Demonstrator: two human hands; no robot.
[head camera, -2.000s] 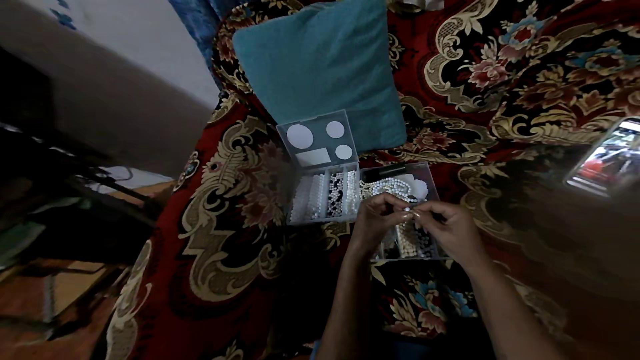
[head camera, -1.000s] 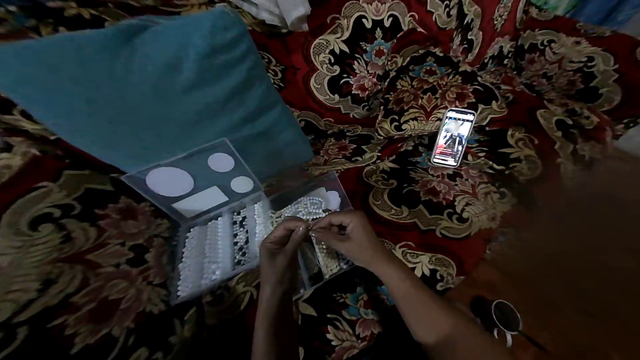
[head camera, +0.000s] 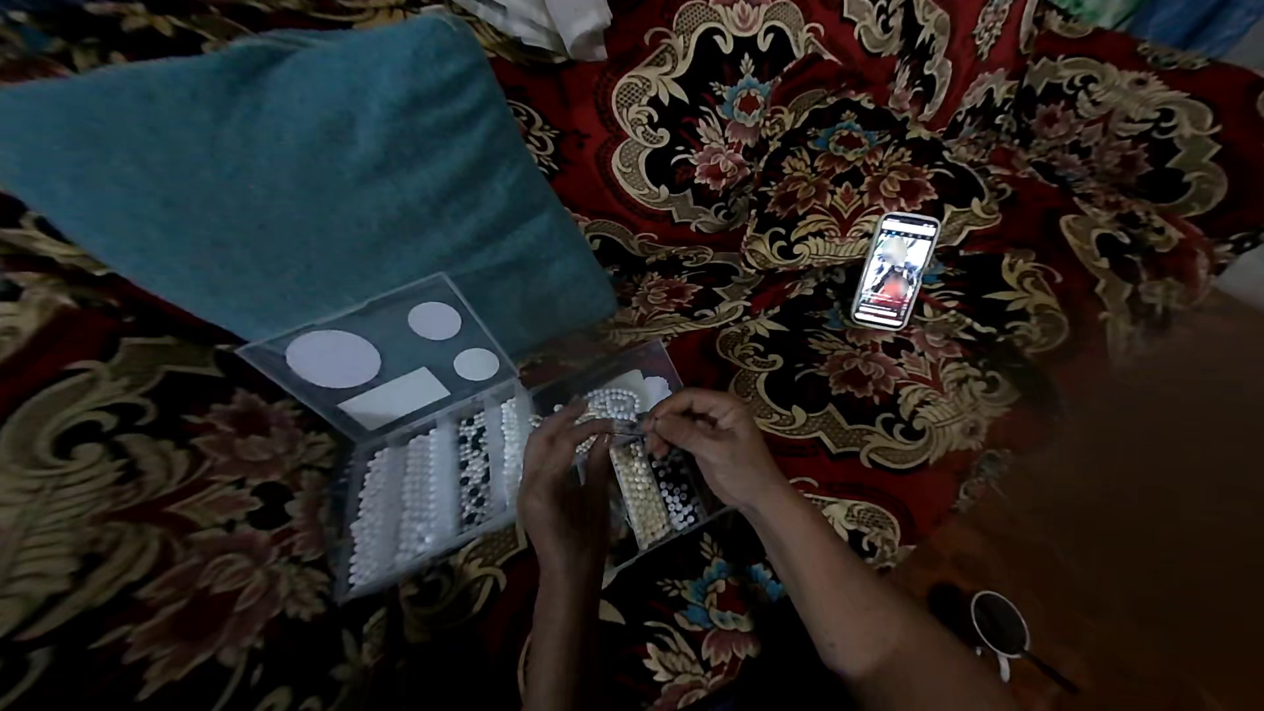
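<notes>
My left hand (head camera: 568, 484) and my right hand (head camera: 716, 444) meet over a clear plastic box of beads (head camera: 681, 370). Between their fingertips they pinch something small and thin, like a thread or wire (head camera: 628, 432); it is too small to name surely. Under the hands lie a coiled strand of pearl-like beads (head camera: 614, 403), cream beads (head camera: 640, 494) and black-and-white beads (head camera: 677, 491). To the left, a second clear box (head camera: 346, 553) holds rows of white beads (head camera: 419, 484) and a mixed black-and-white row (head camera: 475, 469). Its raised lid (head camera: 395, 326) bears white round and rectangular pieces.
A teal cushion (head camera: 326, 178) leans behind the left box. A lit smartphone (head camera: 894, 272) lies on the red, black and gold floral cover (head camera: 859, 375). At the lower right a white-rimmed cup (head camera: 1000, 624) stands on the brownish floor, and white cloth (head camera: 563, 25) lies at the top.
The view has swung to the right and closer since the oldest frame. Both hands stay together over the right box; their fingertips are a little farther apart than one second ago.
</notes>
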